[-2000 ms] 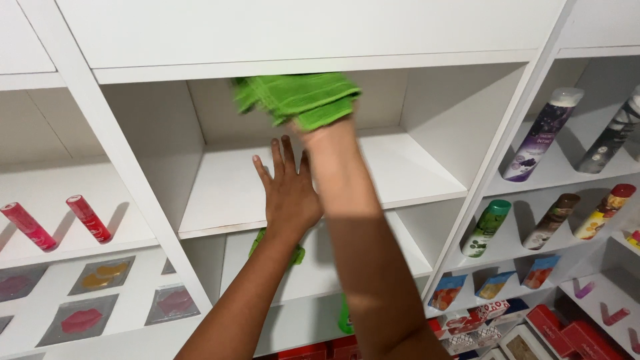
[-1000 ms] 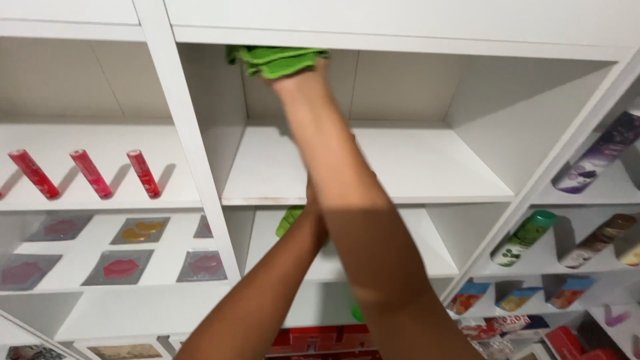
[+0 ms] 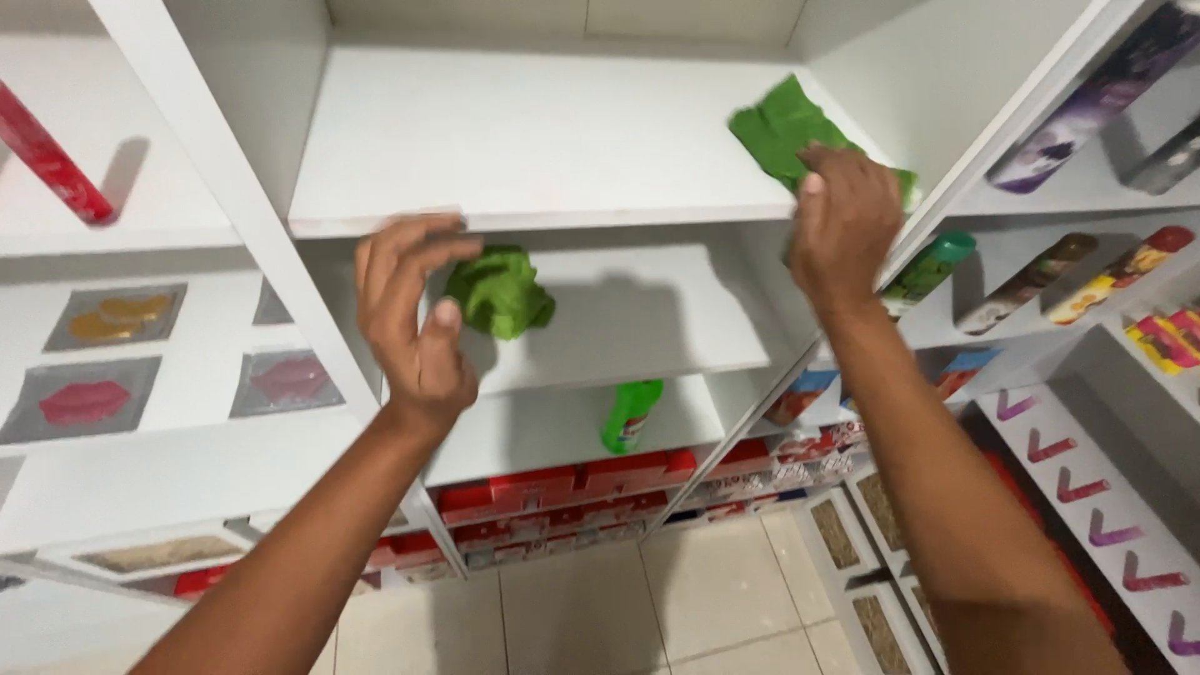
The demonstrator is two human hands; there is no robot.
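Observation:
My right hand (image 3: 848,225) presses a green cloth (image 3: 783,131) against the right front corner of the white upper shelf (image 3: 544,141); part of the cloth hangs by the front edge. My left hand (image 3: 412,314) is raised with its fingers apart at the left part of that edge, holding nothing. Just right of it, a second green cloth (image 3: 503,292) lies crumpled on the shelf below (image 3: 619,347). A green bottle (image 3: 632,417) stands on a lower shelf.
Red boxes (image 3: 567,483) fill the bottom shelves. Spray cans (image 3: 928,272) stand in the right bays behind a white upright (image 3: 1003,122). Lip-shaped packets (image 3: 84,403) and a red tube (image 3: 52,155) occupy the left bays. Tiled floor (image 3: 572,609) shows below.
My right hand has come down with its cloth from the top of the compartment to the shelf's right front corner. My left hand has moved to the left front edge. The view has tilted down.

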